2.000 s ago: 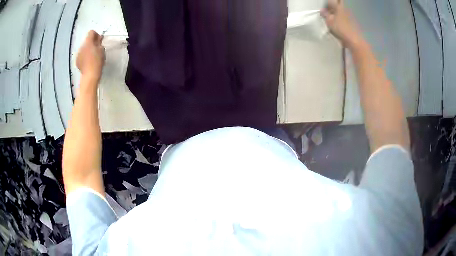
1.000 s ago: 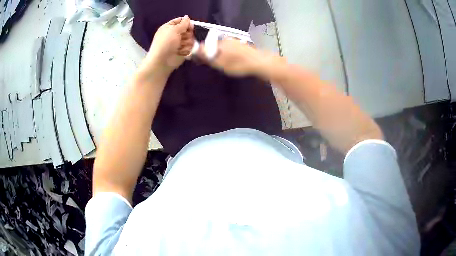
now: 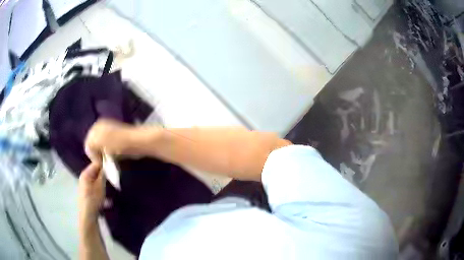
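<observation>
A dark purple-black bundle of cloth panels (image 3: 157, 195) lies on the table at the left, running down to my body. A white tie strip (image 3: 110, 171) shows between my hands over the bundle. My right hand (image 3: 104, 139) is closed on the strip, blurred. My left hand (image 3: 92, 180) is just below it, closed at the strip, partly blurred. The exact shape of any knot cannot be told.
Crumpled white and pale scraps (image 3: 30, 101) lie left of the bundle. Pale-topped stacks (image 3: 244, 66) lie along the table (image 3: 168, 91). The dark floor (image 3: 376, 132) at the right is littered with scraps.
The view has turned. Both hands first held the strip ends wide apart at the panel's sides, then came together over it. The dark cloth now looks narrower and gathered at the hands.
</observation>
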